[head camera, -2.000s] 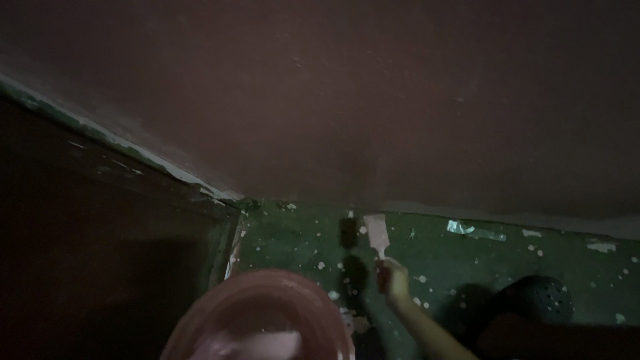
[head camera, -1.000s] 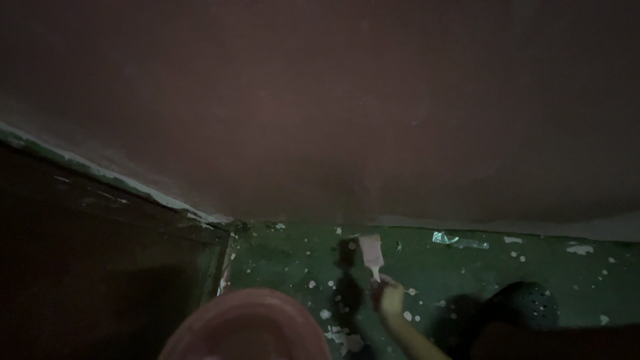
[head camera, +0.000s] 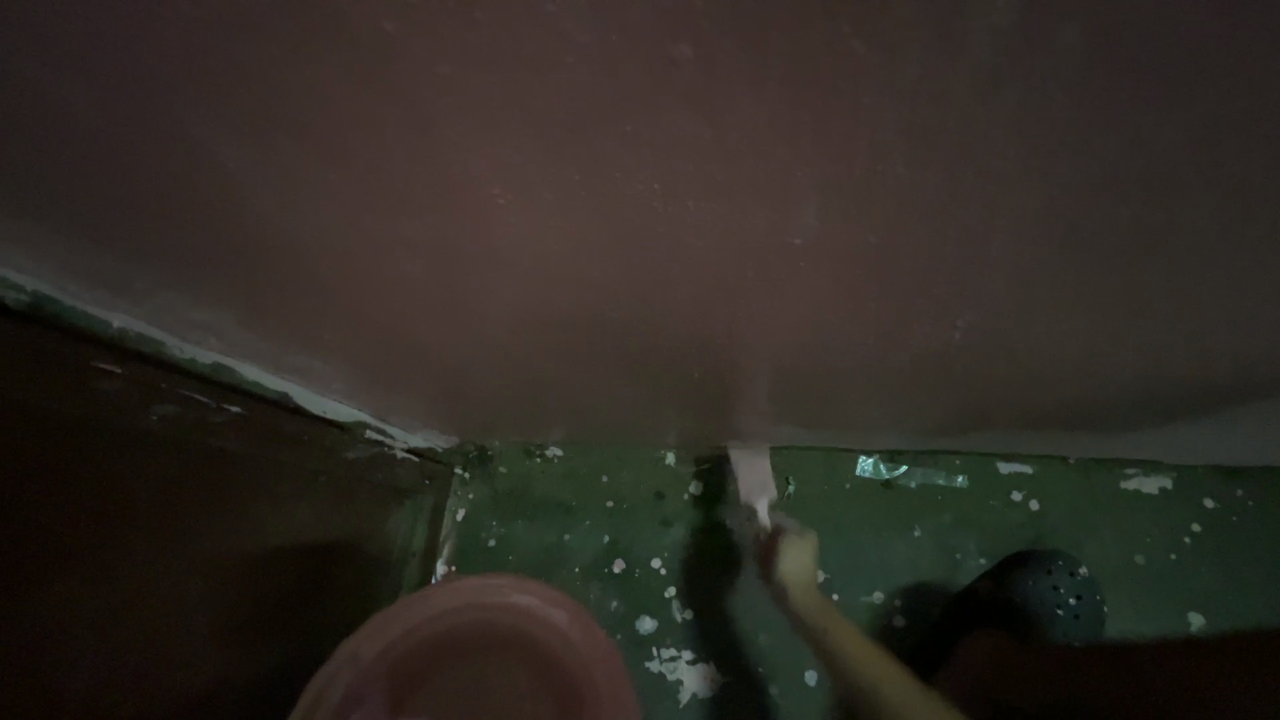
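Observation:
My right hand (head camera: 790, 560) grips the handle of a flat paintbrush (head camera: 753, 477), low over the green floor. The brush's wide pale head points away from me and meets the foot of the reddish-brown wall (head camera: 640, 260), where a paler upright streak shows above it. My left hand is out of view. A pink round plastic tub (head camera: 500, 600) shows at the bottom edge, left of my right hand; what it holds is too dim to tell.
A dark clog with holes (head camera: 1050, 597) stands on the paint-spotted green floor (head camera: 560, 530) at right. Clear shiny tape (head camera: 910, 472) lies near the wall's foot. A dark brown panel (head camera: 200, 520) with a chipped edge borders the floor at left.
The brush in my right hand was a little away from the wall's foot one second ago; now its head is at the wall. The view has shifted slightly.

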